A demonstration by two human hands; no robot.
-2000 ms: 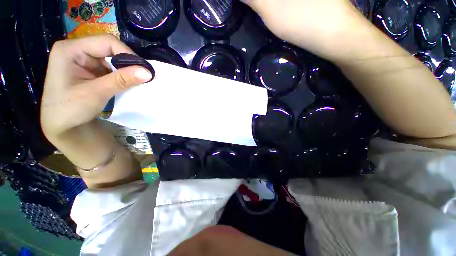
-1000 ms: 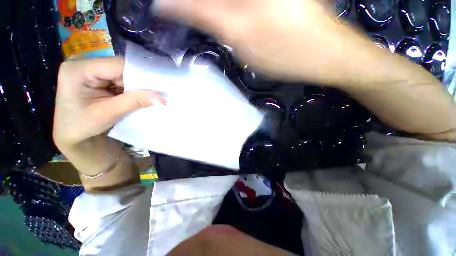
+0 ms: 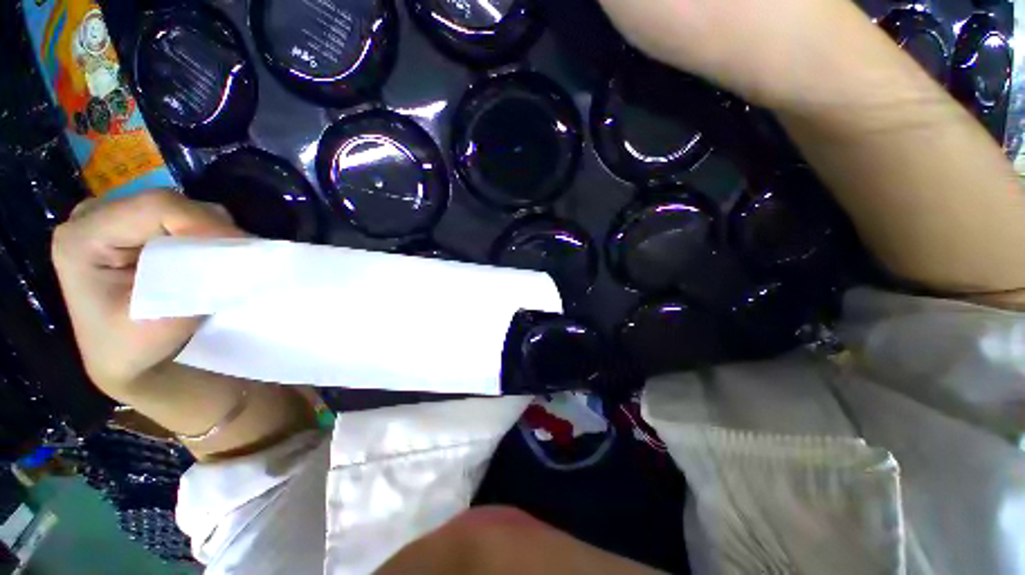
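My left hand (image 3: pixel 141 286) is at the left and holds a white sheet of backing paper (image 3: pixel 360 320), which bends over the tray. No black circle shows on the visible side of the sheet. The glossy black tray (image 3: pixel 444 112) with rows of round cavities lies under it. Several circles in the upper rows, such as this labelled one (image 3: pixel 320 39), bear fine pale print. Others, such as this plain one (image 3: pixel 517 140), show no print. My right hand (image 3: pixel 674 28) is at the top, cut off by the picture's edge, so its fingers are hidden.
A blue and orange printed card (image 3: pixel 101 101) lies at the upper left beside the tray. Dark glossy plastic (image 3: pixel 34 315) stands along the left side. More black circles (image 3: pixel 983 67) show at the upper right. A green floor (image 3: pixel 90 528) shows at the lower left.
The tray has shifted and tilted in view, and more printed circles show at the upper left. My left hand has moved left and down with the paper. My right hand has moved up and away from the paper.
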